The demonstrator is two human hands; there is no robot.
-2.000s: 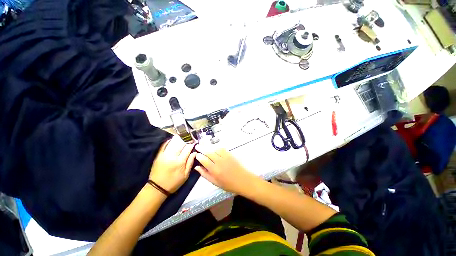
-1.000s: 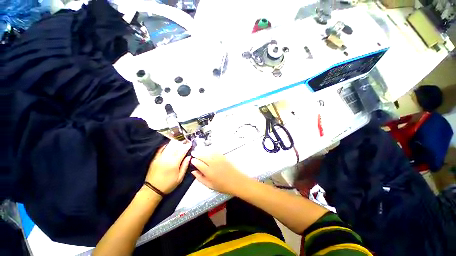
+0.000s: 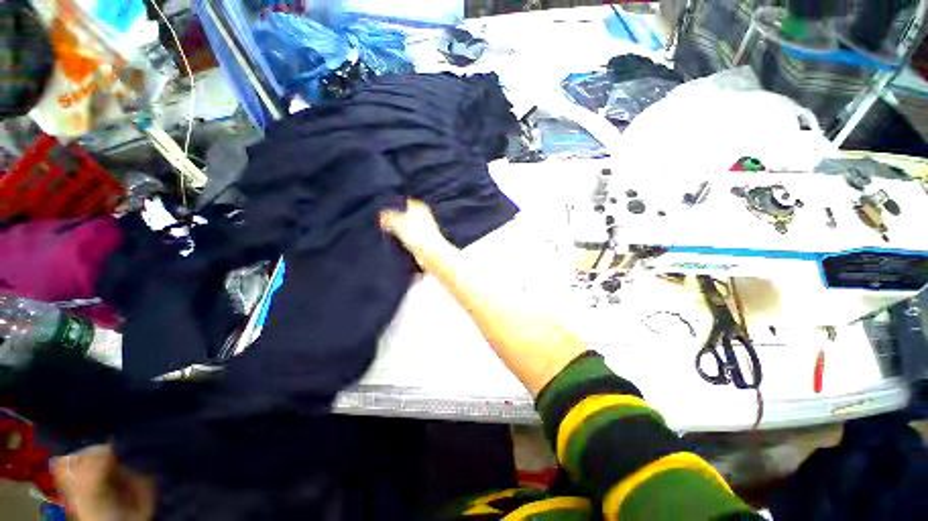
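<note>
The dark navy garment (image 3: 346, 214) lies across the left of the white table and hangs over its front left edge. My right hand (image 3: 412, 229) is on the cloth's upper right part, thumb and fingers at a fold; whether it grips is unclear. My left hand (image 3: 102, 483) is blurred at the lower left, at the hanging end of the cloth, its fingers mostly hidden. The white sewing machine (image 3: 692, 214) stands to the right, with no cloth at its needle area (image 3: 609, 275).
Black-handled shears (image 3: 728, 351) and a short red tool (image 3: 818, 368) lie on the table (image 3: 468, 346) right of the needle. A red basket (image 3: 56, 183) and magenta cloth (image 3: 61, 259) are at the left. Blue plastic bags (image 3: 336, 46) lie behind the garment.
The view has swung left. Both hands have left the needle area; the garment has moved away from the needle. My left hand has gone down and left, my right hand onto the cloth's upper part.
</note>
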